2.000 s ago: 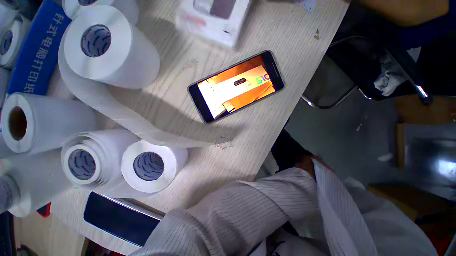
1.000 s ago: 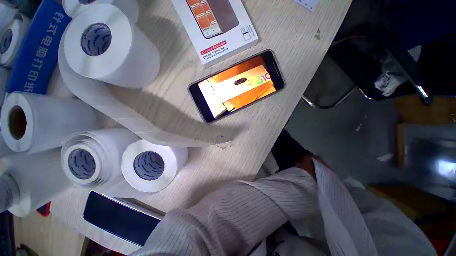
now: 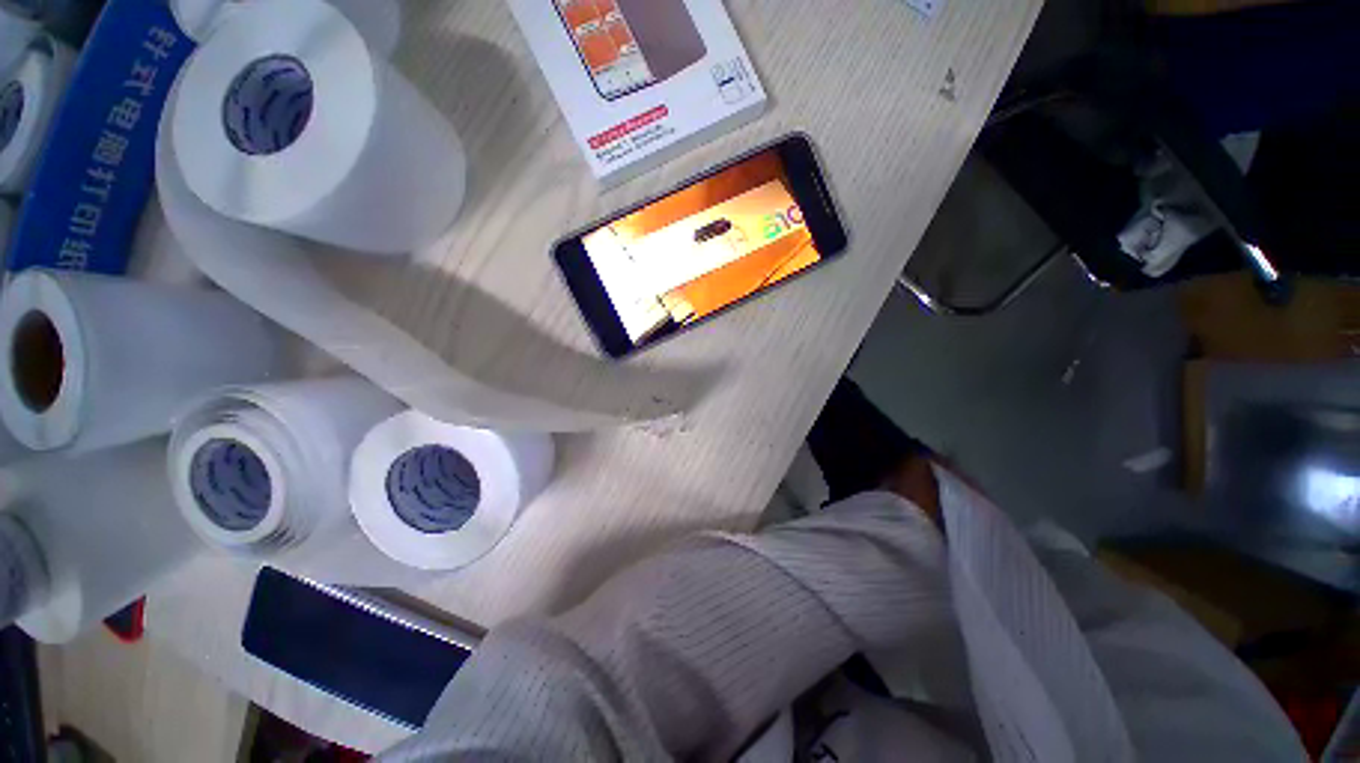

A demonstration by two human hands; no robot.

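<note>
Neither of my hands can be made out. A small brownish patch shows beside the striped sleeve; I cannot tell what it is. A black-screened smartphone (image 3: 355,651) lies nearest me, its right end hidden by the sleeve. A second smartphone (image 3: 701,243) shows an orange picture near the desk edge. A large label roll (image 3: 395,157) trails a loose label strip (image 3: 403,350) across the desk. Two smaller label rolls with printed cores, one (image 3: 306,432) and another (image 3: 515,465), lie side by side below it. A brown-cored roll (image 3: 164,358) lies at the left.
A white box (image 3: 679,137) with a phone picture lies beyond the second smartphone. A blue carton (image 3: 93,164) with white lettering and more rolls stand at the upper left. Past the slanting desk edge are a chair's metal legs (image 3: 970,310) and brown cartons on the floor.
The white box, tilted and blurred farther off two seconds ago, now lies flat near the second smartphone. The desk view has shifted slightly up and left.
</note>
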